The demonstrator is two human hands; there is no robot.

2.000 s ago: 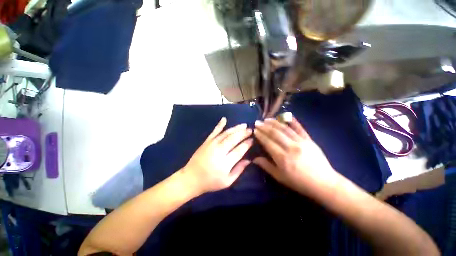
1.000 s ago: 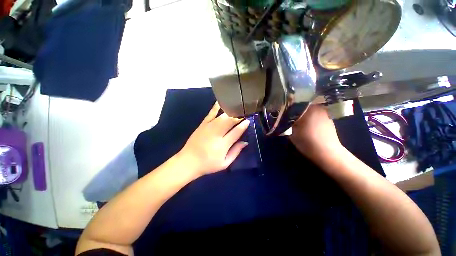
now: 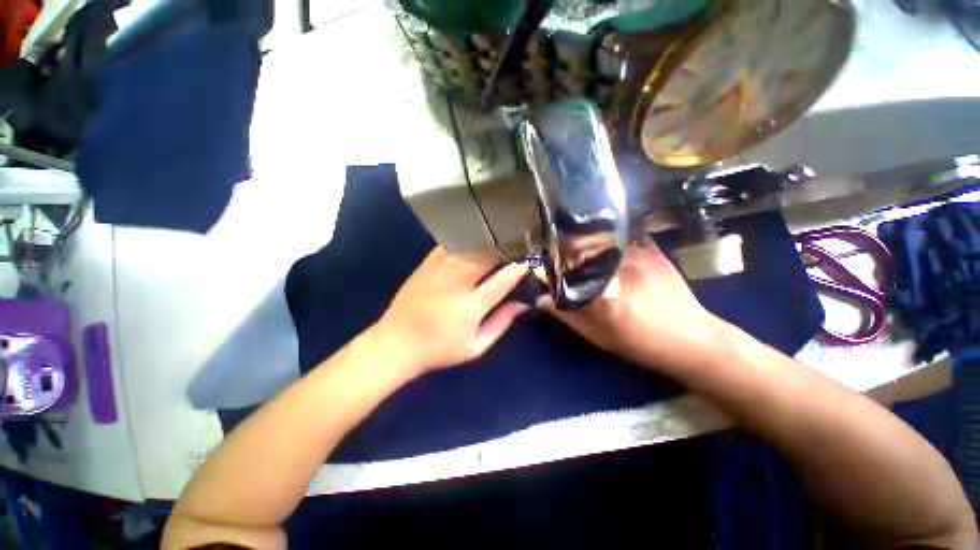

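Note:
A dark navy garment panel (image 3: 430,400) lies on the white table under the sewing machine head (image 3: 473,204). The shiny chrome guard (image 3: 586,199) hides the needle area. My left hand (image 3: 443,312) lies on the cloth with its fingertips at the needle area, left of the guard. My right hand (image 3: 645,301) is on the cloth right of the guard, its fingers partly hidden behind it. The fingertips of both hands are close together. Whether the fingers pinch the cloth cannot be told. A pale blue-grey piece (image 3: 253,349) shows at the panel's left.
Stacked navy panels (image 3: 172,124) lie at the upper left. A purple box (image 3: 32,360) and a purple slim case (image 3: 100,373) are at the far left. Red-handled shears (image 3: 849,285) and small navy pieces (image 3: 935,279) lie at the right. A gold-rimmed dial (image 3: 741,91) is on the machine.
The panel has shifted and its lower edge now lies on the table, showing the table's front edge. My right hand has moved left and down, closer to my left hand. The pale-edged strip no longer shows.

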